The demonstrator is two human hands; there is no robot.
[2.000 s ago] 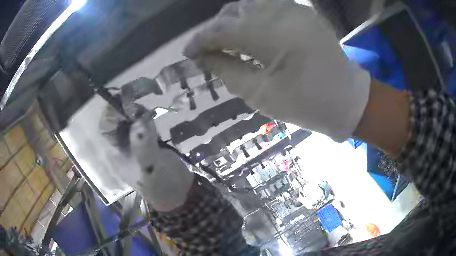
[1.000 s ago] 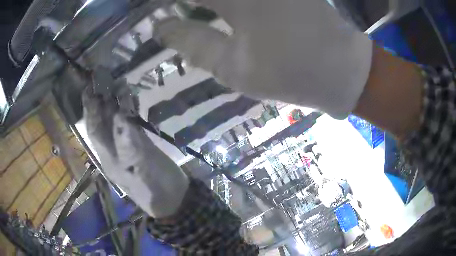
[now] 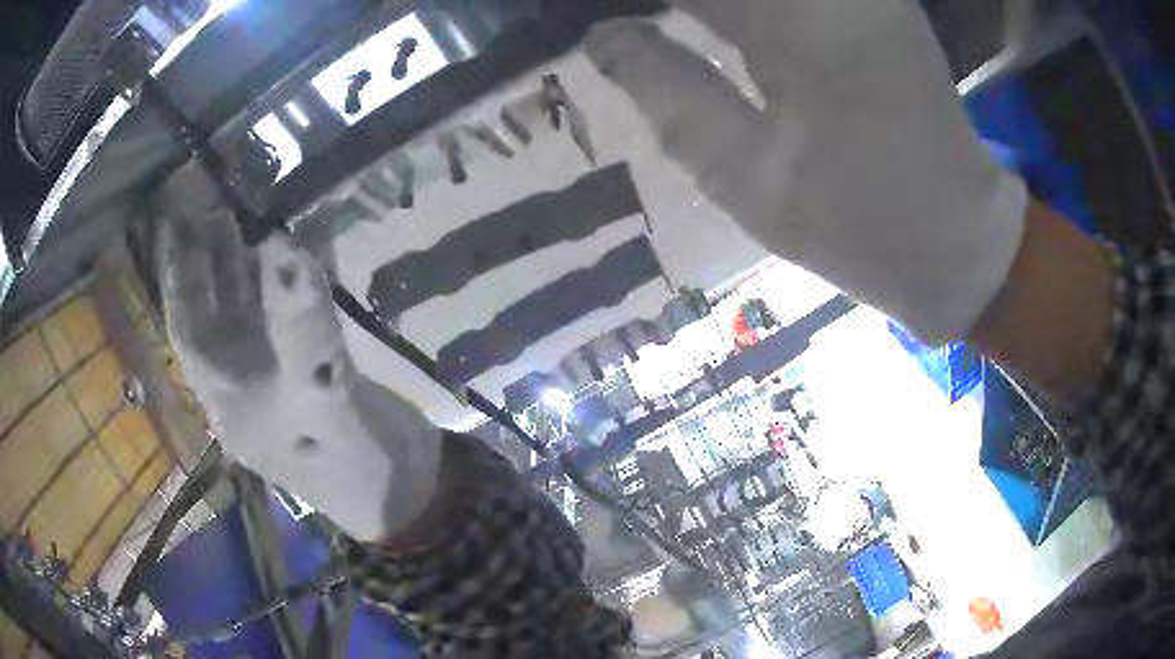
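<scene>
My left hand (image 3: 303, 386), in a white glove with dark spots, is raised at the left beside a thin dark rod (image 3: 432, 367). Its fingertips blur into the dark background, so its hold is unclear. My right hand (image 3: 863, 167), in a white glove, is large at the upper right. Its upper part is cut off by the top edge, and no held part shows. Between the hands is a pale panel (image 3: 515, 200) with wide dark strips (image 3: 515, 251) across it. The rod slants down to the right past the panel's lower left.
A dark housing (image 3: 458, 84) with a bright opening crosses the top. Silver and dark metal pieces (image 3: 741, 476) fill the lower middle. A small blue crate (image 3: 880, 575) and a red-orange item (image 3: 986, 614) lie lower right. A brown tiled surface (image 3: 84, 386) is at the left.
My right hand has moved right, away from my left hand. My left hand has shifted left and a little lower. More of the striped panel and the bright opening above it shows.
</scene>
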